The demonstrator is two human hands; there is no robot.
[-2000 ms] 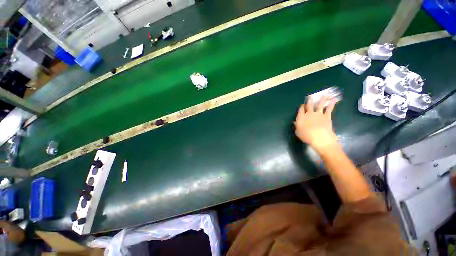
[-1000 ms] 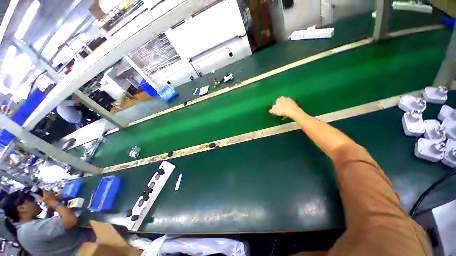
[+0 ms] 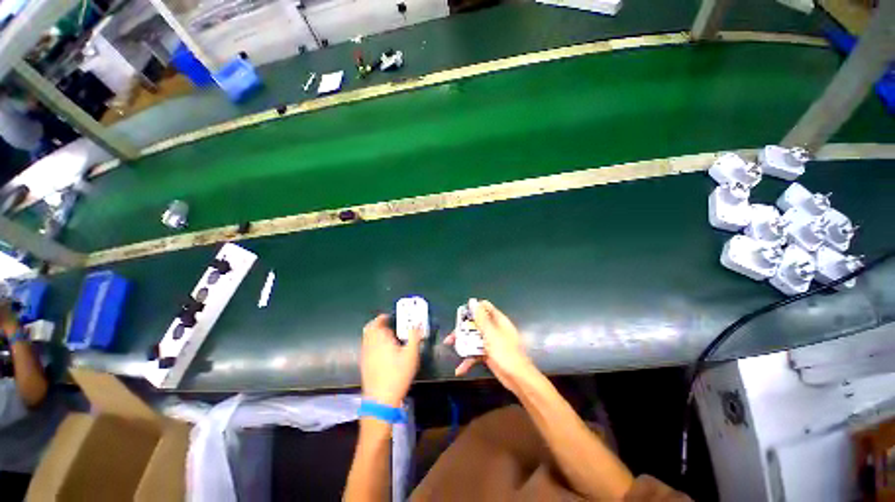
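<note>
My left hand (image 3: 389,361), with a blue band at the wrist, holds a white housing cover (image 3: 412,319) over the worktop's front part. My right hand (image 3: 494,340) holds a white inner assembly (image 3: 469,330) with small metallic and dark bits showing. The two pieces are side by side and apart. My fingers hide parts of both.
Several finished white adapters (image 3: 768,227) cluster at the right by a black cable (image 3: 761,312). A white strip with dark round parts (image 3: 203,316), a small white stick (image 3: 266,289) and a blue bin (image 3: 98,311) lie left. Another unit (image 3: 176,215) is on the green belt (image 3: 412,132).
My right hand has come back from the belt to the near worktop with the inner assembly. My left hand has come into view with the white cover. The camera view has shifted.
</note>
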